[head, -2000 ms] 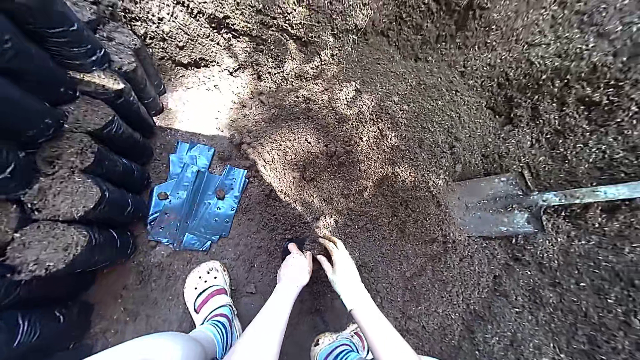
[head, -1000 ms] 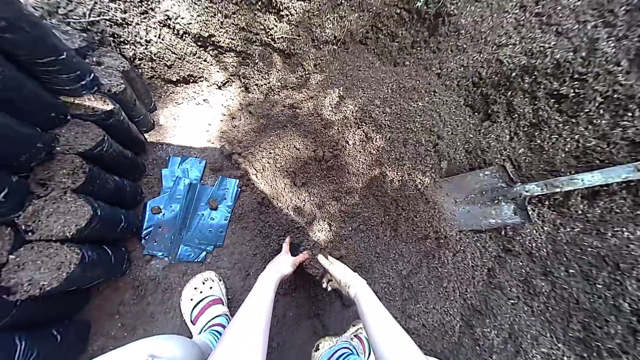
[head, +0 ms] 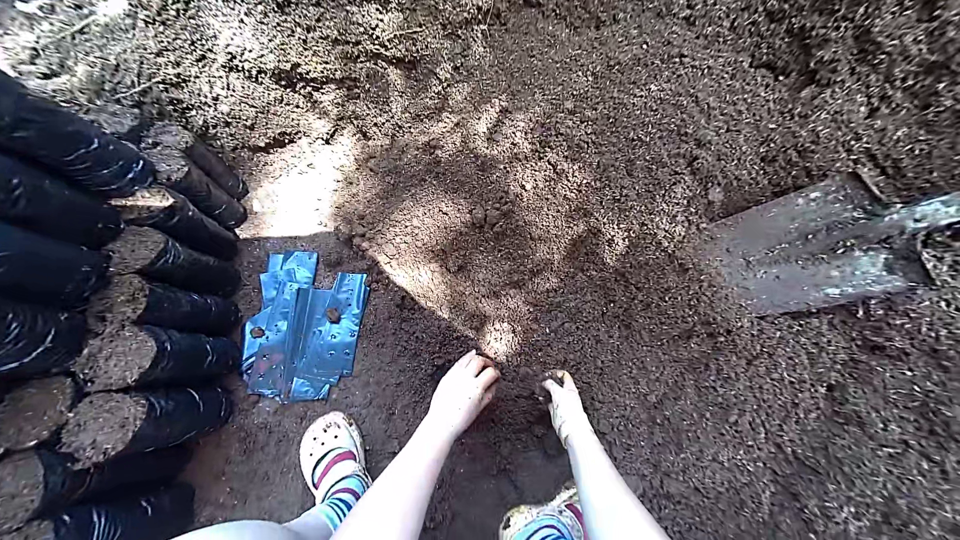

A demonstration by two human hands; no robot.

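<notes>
My left hand (head: 463,391) is low in the middle of the view, its fingers curled down at the near edge of a mound of loose brown soil (head: 480,225). Something dark, perhaps a plastic bag edge, shows beside its fingertips; what it holds is hidden. My right hand (head: 564,405) is a short way to the right, fingers bent and soiled, touching or just over dark soil. Whether soil lies in its fingers cannot be told. Flat blue-looking perforated plastic bags (head: 304,337) lie left of my left hand, with small clods on them.
Black plastic bags filled with soil (head: 187,356) are stacked along the left side. A metal shovel (head: 817,247) rests on the soil at the right, its blade toward the mound. My feet in light clogs (head: 332,454) stand at the near edge. More soil rises at the back.
My hands were close together one and two seconds ago and are now farther apart. The view has shifted somewhat, while the plastic bags and the shovel lie as before.
</notes>
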